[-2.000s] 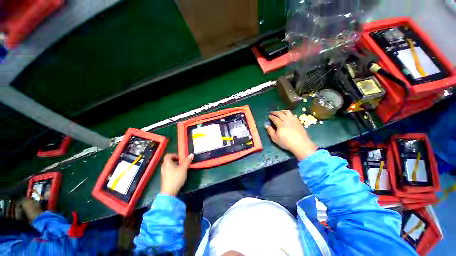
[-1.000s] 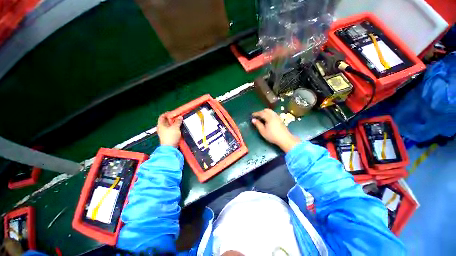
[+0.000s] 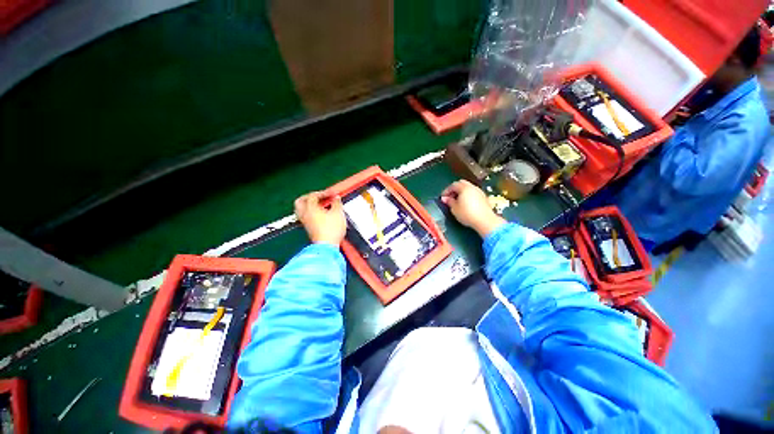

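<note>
An opened tablet [image 3: 389, 230] with a white battery and an orange-yellow strip lies in a red-orange holding frame [image 3: 413, 282], tilted on the green bench in front of me. My left hand [image 3: 322, 218] is at the frame's upper left corner, its fingers closed on the rim. My right hand [image 3: 472, 206] is just right of the frame, over the bench, with its fingertips together at a small dark piece [image 3: 445, 202]. The piece is too small to name surely. The soldering iron [image 3: 594, 134] rests in its stand at the right.
Another framed tablet [image 3: 193, 339] lies at left. A brown block [image 3: 465, 161], a round jar [image 3: 518, 178], pale yellow pieces [image 3: 499, 203] and a clear plastic bag [image 3: 522, 63] stand beyond my right hand. Framed tablets [image 3: 613, 242] are stacked at right. A person in blue [image 3: 709, 161] is beyond.
The frame has been turned from nearly level to a steep slant, and my left hand has moved from its lower left corner to its upper left. My right hand's fingertips have drawn together. The view has shifted.
</note>
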